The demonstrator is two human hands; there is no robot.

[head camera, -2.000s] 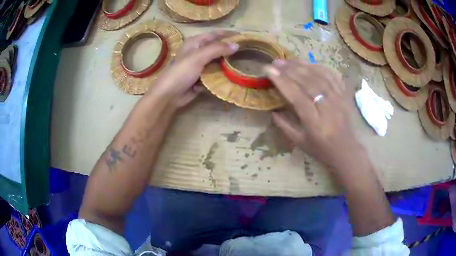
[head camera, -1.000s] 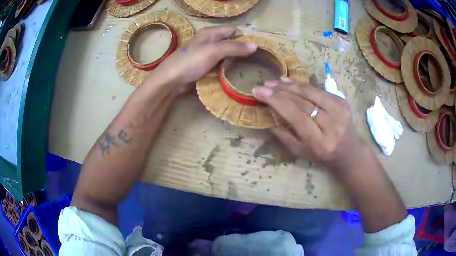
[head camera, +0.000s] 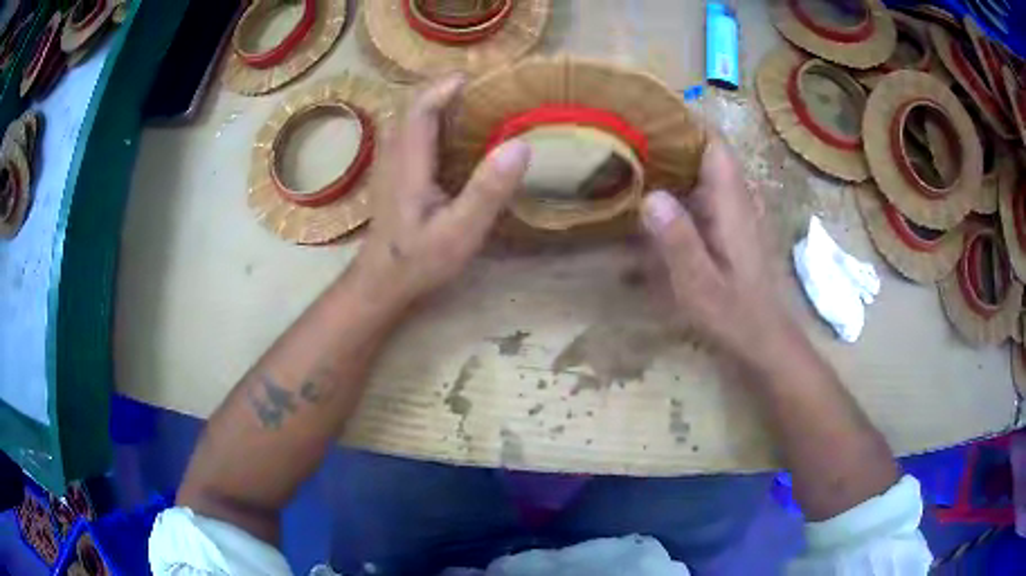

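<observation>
A flanged ring [head camera: 574,84] with a tan ribbed brim and a red band is held up in both hands over the cardboard table, tilted with its open centre facing me. My left hand [head camera: 433,197] grips its left side, thumb by the collar. My right hand [head camera: 714,242] grips its right side, thumb near the inner rim. The ring and hands are slightly blurred. The white glue bottle is not visible now.
Another ring [head camera: 270,169] lies at left, with more behind it. Overlapping rings [head camera: 872,124] lie at right. A crumpled white tissue [head camera: 834,281], a light-blue tube [head camera: 722,47], a green-edged tray [head camera: 79,281] and a dark flat rectangle [head camera: 194,56] surround the hands.
The held ring has tilted up, with its red band now along the far side of the opening. My right hand has moved from the near collar to the right brim.
</observation>
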